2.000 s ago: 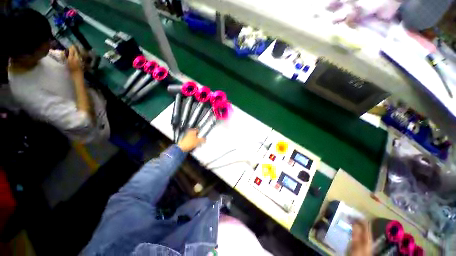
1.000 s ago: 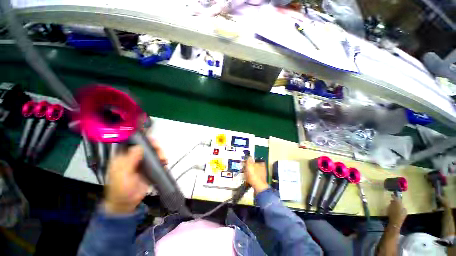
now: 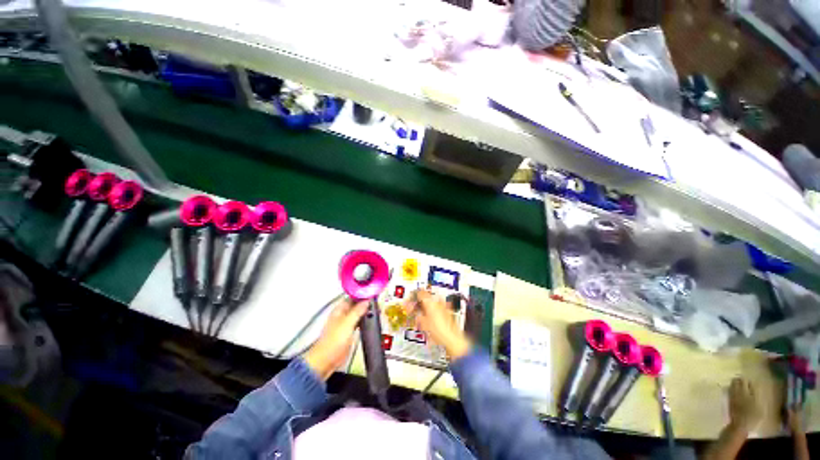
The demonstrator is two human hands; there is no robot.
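My left hand (image 3: 336,336) holds a hair dryer (image 3: 373,346) by its dark grey handle, upright, with the pink ring at the top, in front of the tester's left side. My right hand (image 3: 437,322) is over the white tester panel (image 3: 426,349), near a yellow spot; its fingertips are blurred, and nothing is clearly seen in it. A dark-framed display (image 3: 443,277) shows above this hand. Thin pale leads (image 3: 315,322) lie left of the tester.
Several hair dryers (image 3: 232,216) lie on the white board at left, others beyond. A white boxed instrument (image 3: 530,358) stands right of the tester, then three dryers (image 3: 598,336). A plastic-filled tray (image 3: 620,269) lies behind. A long shelf (image 3: 432,112) runs above. Another person's hand (image 3: 743,404) is at right.
The dryer in my left hand has moved right and away from the camera, now in front of the tester. My right hand has moved left over the panel. The view has shifted slightly.
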